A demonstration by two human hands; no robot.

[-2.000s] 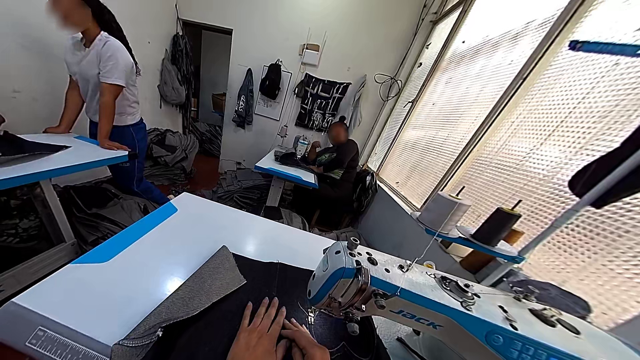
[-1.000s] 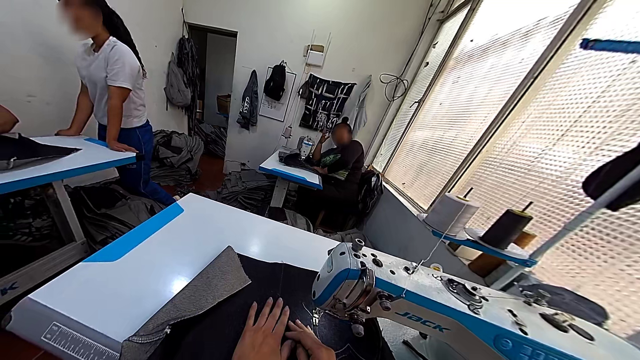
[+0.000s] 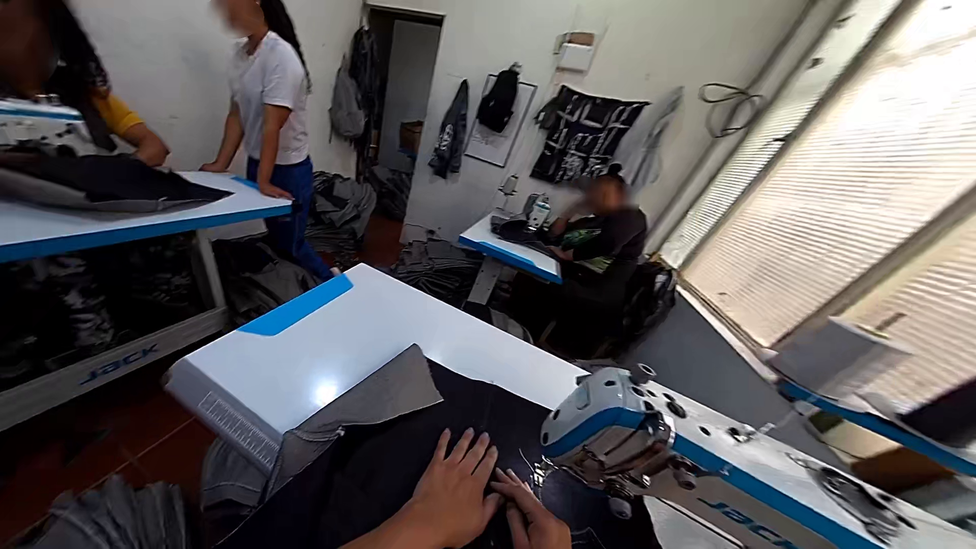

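Dark denim fabric (image 3: 389, 457) lies over the white table of a Jack sewing machine (image 3: 633, 435), with a grey piece (image 3: 381, 393) folded back along its left side. My left hand (image 3: 457, 484) rests flat on the denim, fingers spread. Close beside it, my right hand (image 3: 530, 507) lies on the same fabric with fingers bent, near the needle area under the machine head. A loose thread shows by the presser foot. The needle tip is hard to make out.
The white tabletop (image 3: 366, 313) has a blue corner and a printed ruler. Thread cones (image 3: 839, 354) stand at right by the window. Several people are at other tables (image 3: 259, 200), (image 3: 511, 255). Fabric stacks (image 3: 114, 511) lie on the floor at lower left.
The view has swung left, bringing more of the left table and a person in a yellow sleeve into sight. My hands remain side by side on the denim.
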